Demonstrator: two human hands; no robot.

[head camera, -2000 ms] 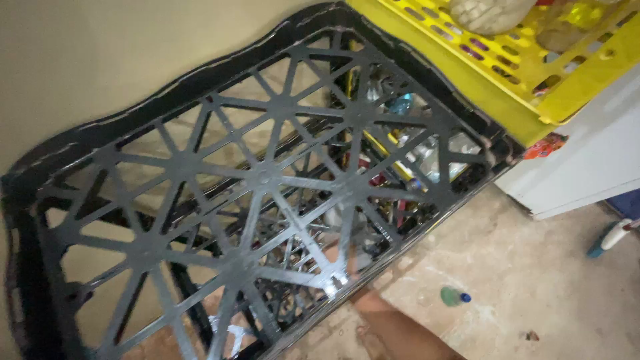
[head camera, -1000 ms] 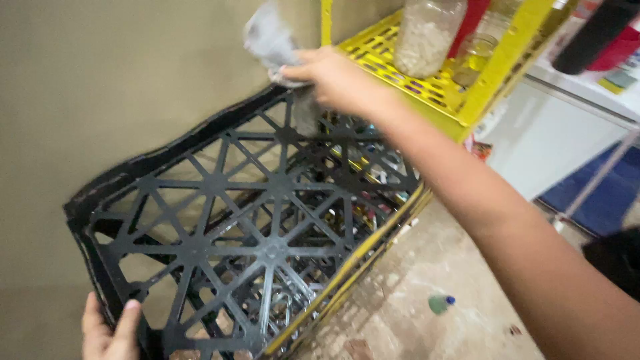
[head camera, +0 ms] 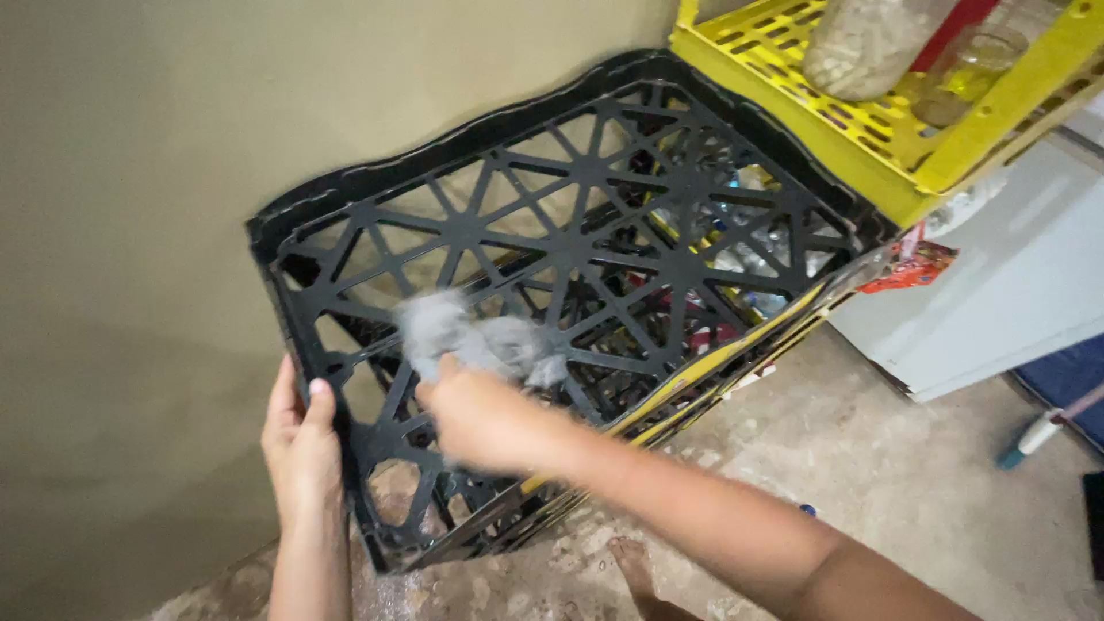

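Observation:
A black plastic crate shelf [head camera: 569, 250] with a lattice base and a low rim spans the middle of the view. My left hand [head camera: 302, 431] grips its left rim, thumb on the inner side. Blurred by motion, my right hand [head camera: 492, 414] holds a grey cloth [head camera: 474, 341] over the left front part of the lattice; whether the cloth touches the lattice cannot be told. Through the gaps, bottles and other clear plastic items [head camera: 759, 250] show on a lower level.
At upper right, a yellow slotted shelf [head camera: 862, 155] holds a jar of pale contents [head camera: 871, 52] and a glass jar [head camera: 970, 78]. A red packet [head camera: 914, 266] hangs below. A white cabinet [head camera: 992, 259] stands right, near a brush [head camera: 1031, 440]. A bare foot [head camera: 634, 565] is on the floor.
My right hand has brought the grey cloth from above the crate's far rim down over its left front part. My left hand, at the near left corner a second ago, is on the left rim.

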